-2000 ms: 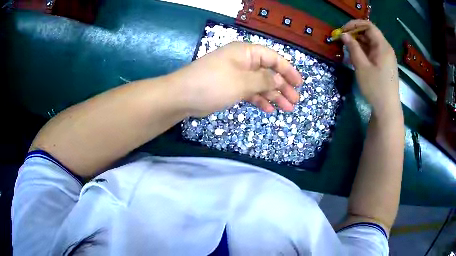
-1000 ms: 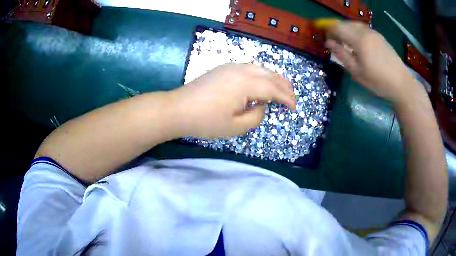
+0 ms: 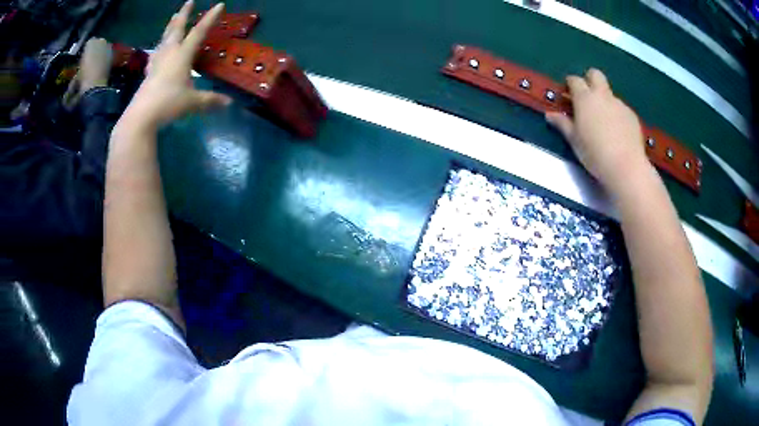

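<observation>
A red-brown fixture bar (image 3: 509,76) with a row of dark nests with bright centres lies on the green surface beyond the white strip. My right hand (image 3: 601,131) grips its right end, thumb on the near side and fingers on the far side. My left hand (image 3: 169,76) is raised at the upper left, fingers spread and empty, beside stacked red-brown fixtures (image 3: 291,93); whether it touches them I cannot tell. The dark-rimmed tray (image 3: 516,266) of small shiny metal parts lies nearer me. No yellow tool shows.
Another fixture bar (image 3: 674,158) lies right of my right hand. White strips (image 3: 399,116) cross the green table (image 3: 275,191). Another person's hand (image 3: 96,62) and dark sleeve are at the far left. A dark pen-like item (image 3: 739,351) lies at the right edge.
The view has shifted left. My left hand has left the tray and reached the stacked fixtures, opening. The fixture bar is now away from the tray's edge, beyond the strip, held by my right hand.
</observation>
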